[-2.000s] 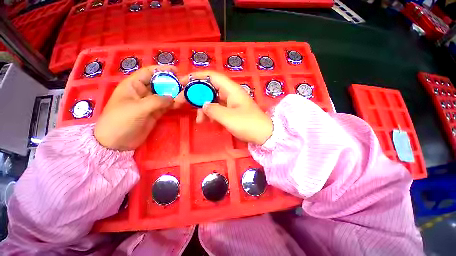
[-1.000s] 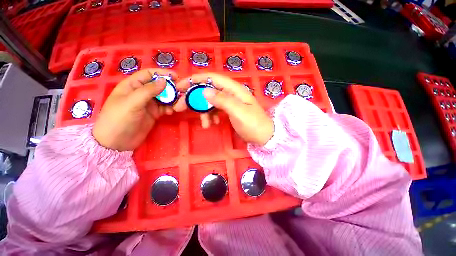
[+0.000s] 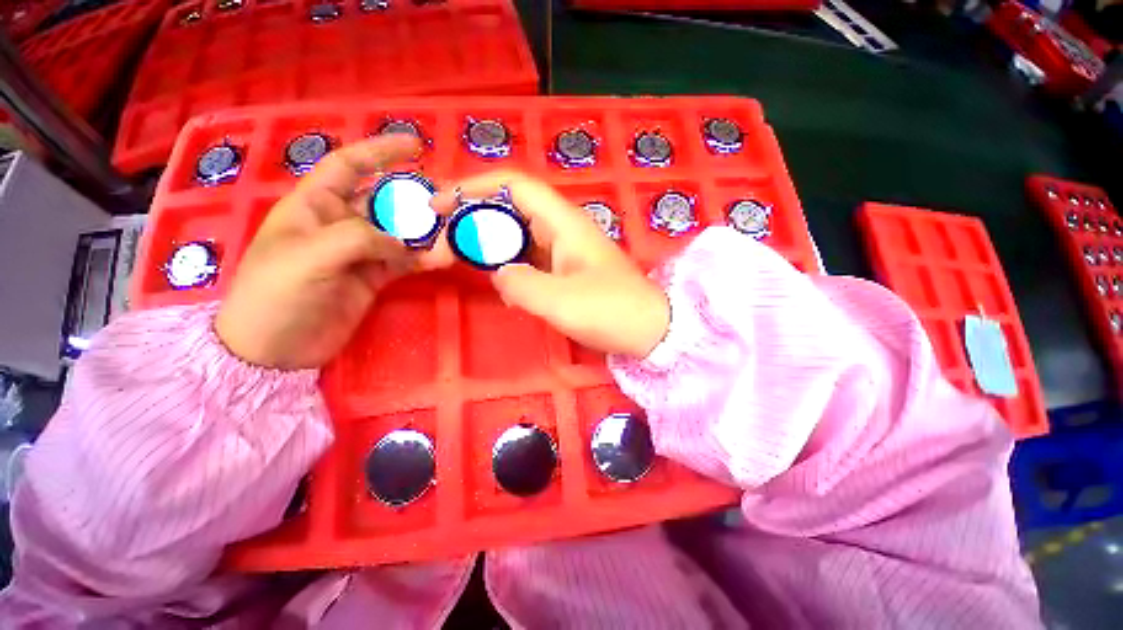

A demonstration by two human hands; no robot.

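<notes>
My left hand [image 3: 305,256] holds a round smartwatch head [image 3: 405,208] by its rim, face up, the index finger lifted off it. My right hand [image 3: 579,271] holds a second smartwatch head [image 3: 489,235] beside it, thumb at its lower rim. Both lit screens show cyan on the left and white on the right. Both are held above the red compartment tray [image 3: 406,400]. In that tray, several face-down watch heads [image 3: 489,137] lie in the far rows and dark face-up ones [image 3: 400,468] in the near row. My sleeves hide parts of the tray.
A smaller orange-red tray [image 3: 917,265] with a pale blue slip [image 3: 989,354] lies at right, and a filled red tray [image 3: 1075,222] beyond it. Another red tray [image 3: 333,74] is behind. A white-grey box [image 3: 37,271] stands at left. The bench top [image 3: 690,62] is dark green.
The screens have gone from mostly cyan to split cyan and white. My left index finger has lifted and stretched out. My right thumb has moved off the screen to the lower rim.
</notes>
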